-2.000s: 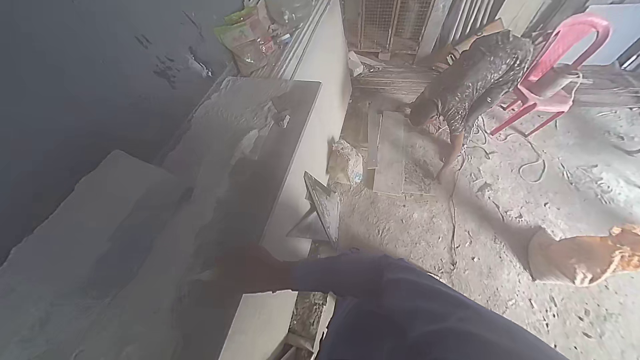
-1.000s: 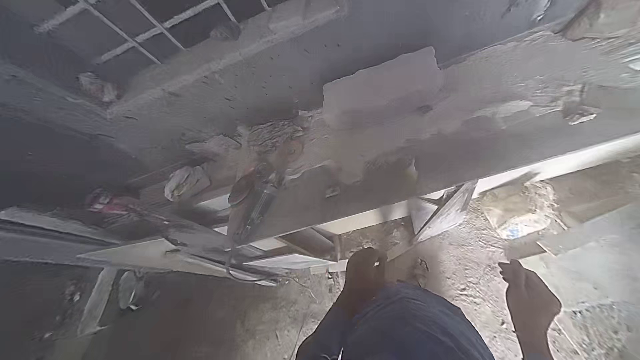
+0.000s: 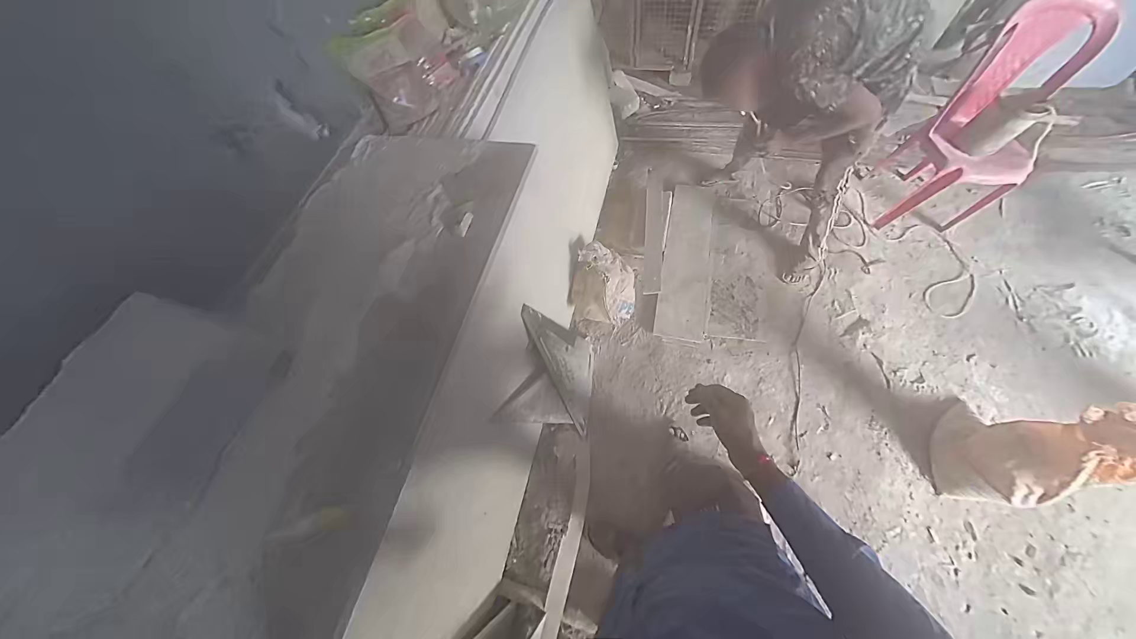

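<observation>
My right hand (image 3: 728, 422), with a blue sleeve and a red band at the wrist, hangs over the dusty floor, its fingers apart and nothing in them. My left hand is not distinguishable; dark, blurred shapes lie by my blue clothing. Left of the right hand, a triangular bracket-like piece (image 3: 561, 368) juts from the pale side face of a long slab (image 3: 417, 293). Grey, mortar-like material coats part of the slab's top. A small, blurred yellowish thing (image 3: 311, 524) lies on the slab.
Another person (image 3: 825, 80) bends over flat boards (image 3: 683, 262) and loose cord at the upper right. Nearby stand a pink plastic chair (image 3: 976, 160) and a crumpled bag (image 3: 603, 284). A tipped sack (image 3: 1003, 453) lies right. Plastic packets (image 3: 399, 62) sit beyond the slab.
The view has swung widely between frames. Two seconds ago a hand of mine was over the slab's edge; now my right hand is over the floor.
</observation>
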